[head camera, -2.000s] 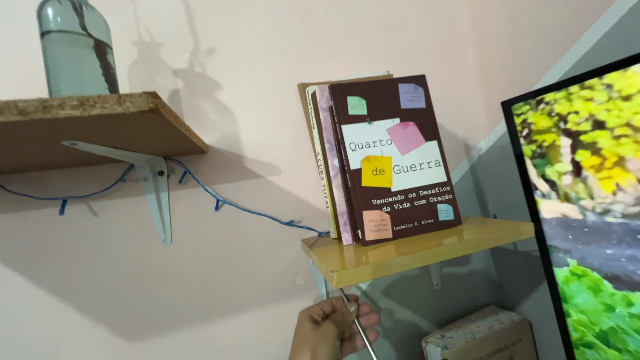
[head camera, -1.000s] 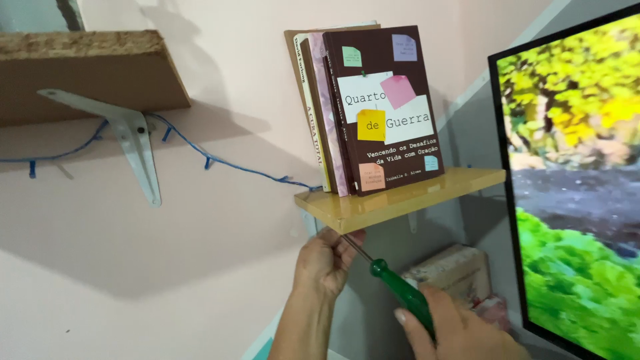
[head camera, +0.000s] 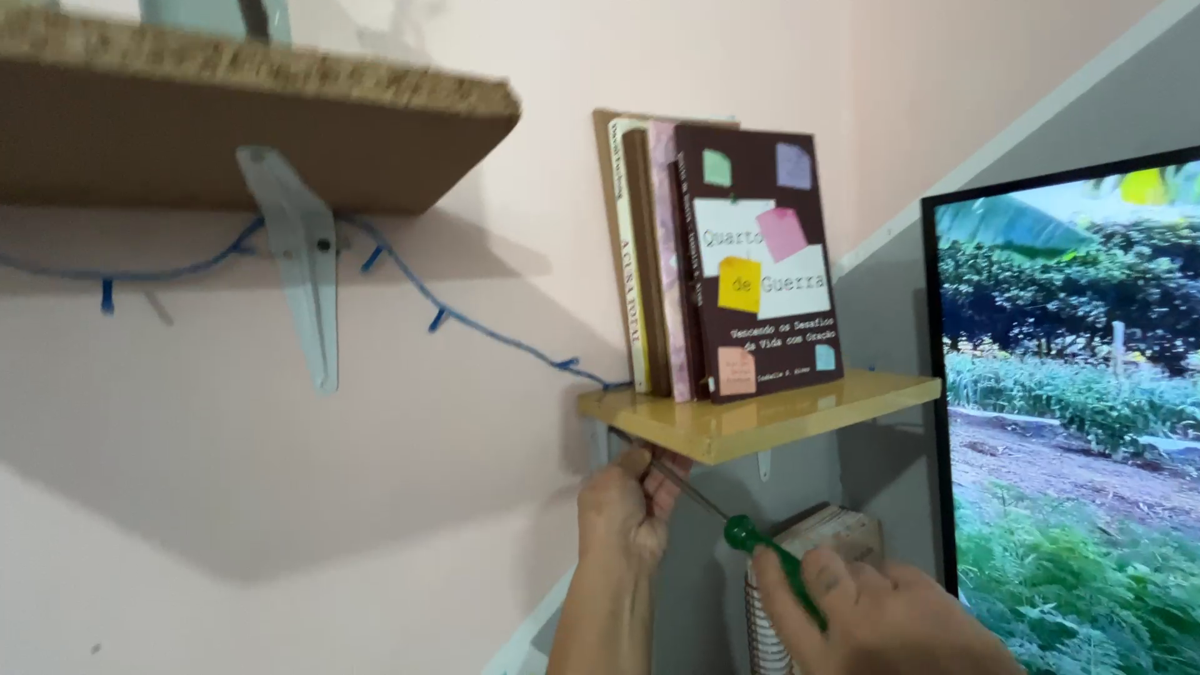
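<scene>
My right hand (head camera: 872, 600) grips the green handle of a screwdriver (head camera: 783, 567), whose metal shaft slants up and left beneath a small yellow shelf (head camera: 778, 417). Close under the shelf's left part, my left hand (head camera: 623, 506) has its fingers around the upper shaft, beside a pale metal bracket (head camera: 601, 445). The screwdriver's tip is hidden by the fingers and the shelf. Several upright books (head camera: 769, 216) lean together on top of the shelf, a dark-covered one in front.
A chipboard shelf (head camera: 281, 75) on a white metal bracket (head camera: 300, 262) juts out at upper left, a glass container (head camera: 206, 19) on it. A blue cable (head camera: 497, 336) runs along the wall to the yellow shelf. A lit screen (head camera: 1078, 403) stands at right; a spiral-bound book (head camera: 834, 534) sits below.
Two seconds ago only one hand showed, at the shaft under the shelf. My right hand has since come in from the lower right, holding the green handle.
</scene>
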